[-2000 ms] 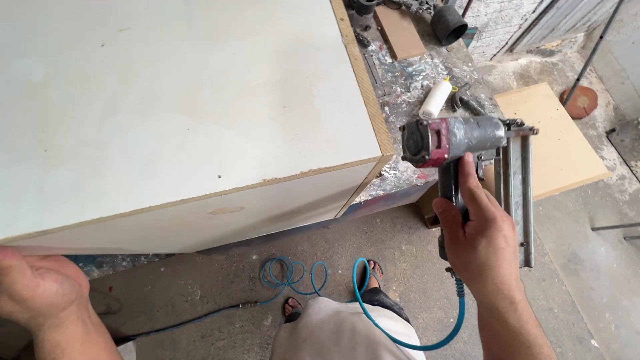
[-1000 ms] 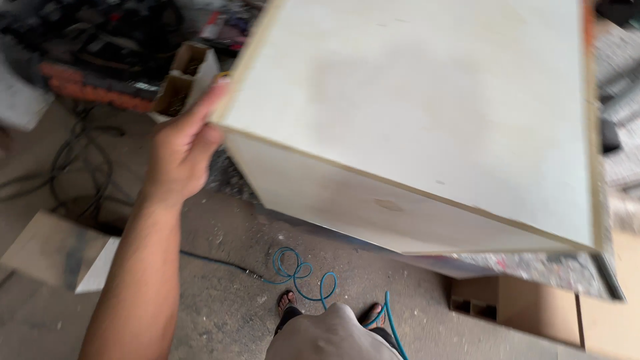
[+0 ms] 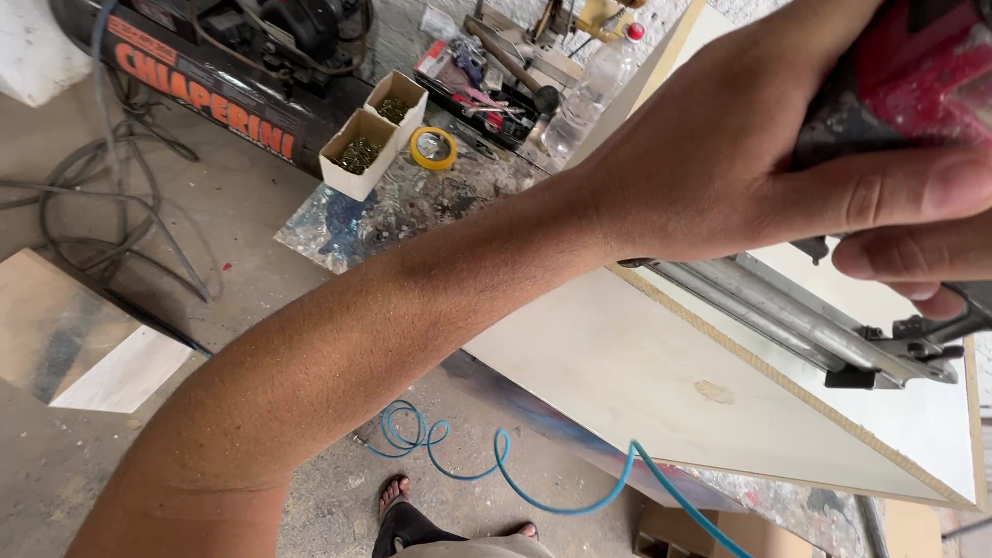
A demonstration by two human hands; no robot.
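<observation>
My left hand (image 3: 744, 163) reaches in from the lower left and is closed around a red and black pneumatic nail gun (image 3: 922, 85) at the upper right. Its thumb lies across the near side, and curled fingertips show below the thumb. The tool's body is cut off by the frame edge. Its metal magazine (image 3: 783, 318) points down to the right above a large white panel box (image 3: 659, 372) with raw board edges. A coiled blue air hose (image 3: 566, 508) hangs in front of the box. My right hand is not in view.
An air compressor (image 3: 225, 85) stands at the upper left beside tangled dark hoses (image 3: 116, 194). The paint-stained bench (image 3: 434, 201) holds nail boxes (image 3: 360, 155), yellow tape (image 3: 432, 148), a plastic bottle (image 3: 593, 97) and a hammer (image 3: 504, 58). Board offcuts (image 3: 70, 333) and a cardboard box (image 3: 713, 527) lie low.
The nail gun was in my right hand two seconds ago; now my left hand holds it. One second ago my left hand was at the box's left edge. The view has turned left.
</observation>
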